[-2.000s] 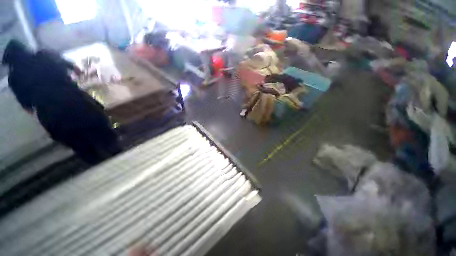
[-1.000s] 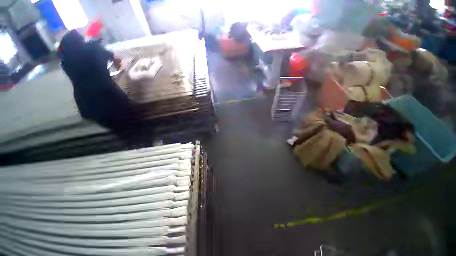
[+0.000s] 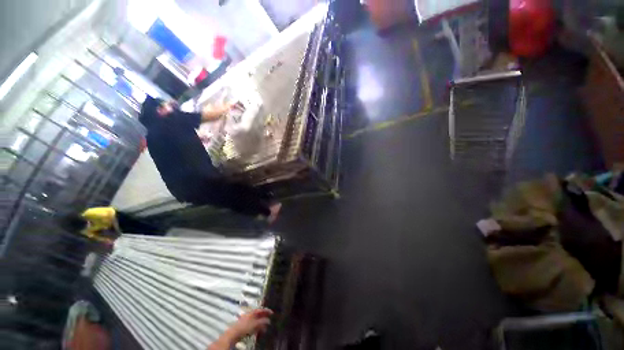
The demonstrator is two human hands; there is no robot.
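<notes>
Thin white cloth (image 3: pixel 185 287) lies in ribs along the parallel tubes of the rack at the lower left. My right hand (image 3: pixel 252 322) reaches in from the bottom edge, over the cloth near the rack's end rail (image 3: pixel 272 280). Its fingers are loosely extended and seem to hold nothing; whether they touch the cloth is unclear. A blurred skin-toned shape with a grey edge (image 3: pixel 85 329) shows at the lower left. It may be my left arm, but no left hand can be made out.
A person in dark clothes (image 3: pixel 181 154) leans over another rack (image 3: pixel 301 130) behind. A person in yellow (image 3: pixel 99 222) is at the far left. A metal wire rack (image 3: pixel 482 119) stands on the grey floor. Brown cloth (image 3: pixel 540 253) is piled at the right, above a metal-edged object (image 3: pixel 547 321).
The view has swung left and tilted. The covered rack now shows smaller at the lower left, and the person in yellow has come into view. My right hand shows clearly at the rack's end.
</notes>
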